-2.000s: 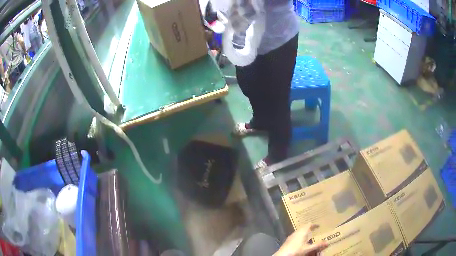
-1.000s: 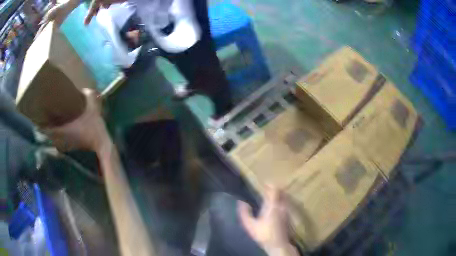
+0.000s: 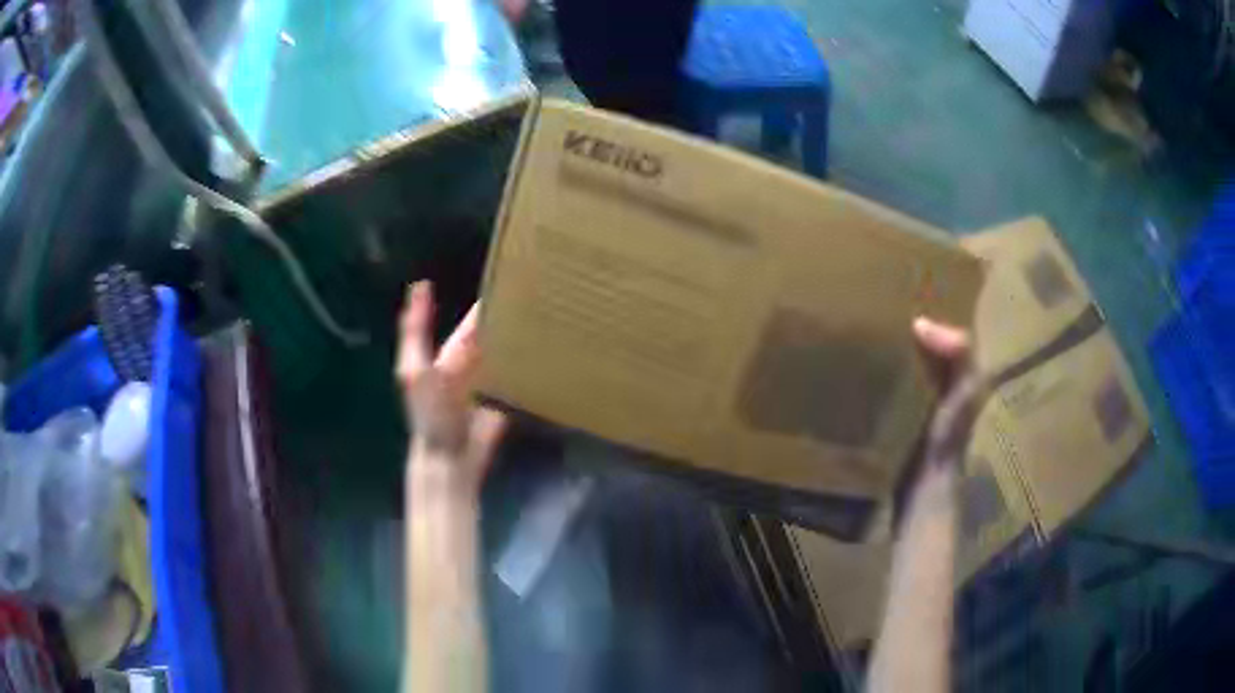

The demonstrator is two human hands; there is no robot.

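Note:
A brown carton (image 3: 677,311) with a dark printed picture and brand is held up in front of me, its printed face towards me and slightly tilted. My left hand (image 3: 447,379) is at its left edge, with some fingers spread off it. My right hand (image 3: 948,372) grips its right edge. Other cartons (image 3: 1070,393) lie low at the right, partly hidden behind the held carton and my right arm.
The green-topped bench (image 3: 366,81) is at the upper left. A blue tote (image 3: 183,501) with clear bags (image 3: 61,501) and a white round thing is at the left. A blue stool (image 3: 759,61) and a person's dark-clothed legs (image 3: 623,54) are behind the carton. Blue crates (image 3: 1199,352) stand far right.
The carton from the bench side has moved right, to in front of me, and its printed face now shows. My right hand has left the stacked cartons and taken hold of its right edge.

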